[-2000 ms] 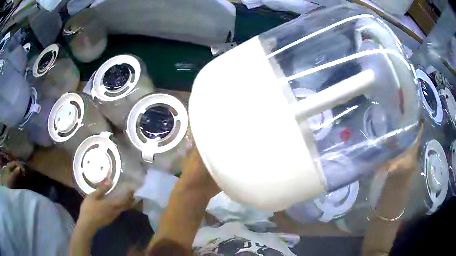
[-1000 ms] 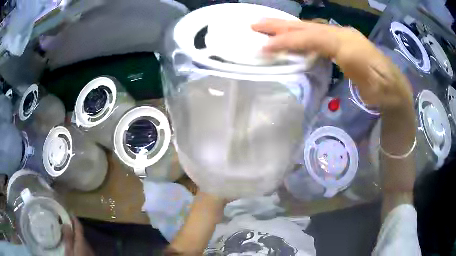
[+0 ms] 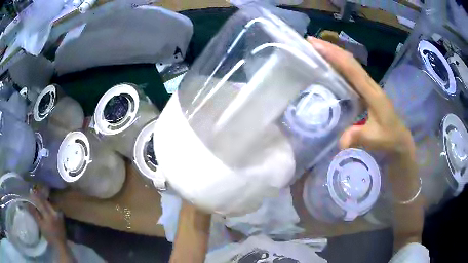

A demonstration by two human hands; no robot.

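A big clear-and-white humidifier water tank (image 3: 220, 149) is held up in front of me, tilted, with its white lower shell toward the lower left and its clear wall toward the upper right. A straight white column shows inside the clear wall. My right hand (image 3: 382, 113) grips the clear end at the right, fingers over the top edge and thumb below. My left hand is hidden behind and under the white shell; only its wrist and forearm show below. A white wiping cloth (image 3: 269, 213) lies crumpled at the table's near edge under the tank.
Waiting tanks with slotted discs (image 3: 73, 156) stand at left and right (image 3: 354, 181), some dark-centred (image 3: 117, 109). A dark green belt (image 3: 143, 77) runs behind with cloudy wraps (image 3: 125, 38). A co-worker's hand (image 3: 51, 223) is beside a tank at lower left.
The held tank has turned from upright, disc up, to tilted with the white shell at lower left. My right hand has moved from the top disc to the clear end's right side.
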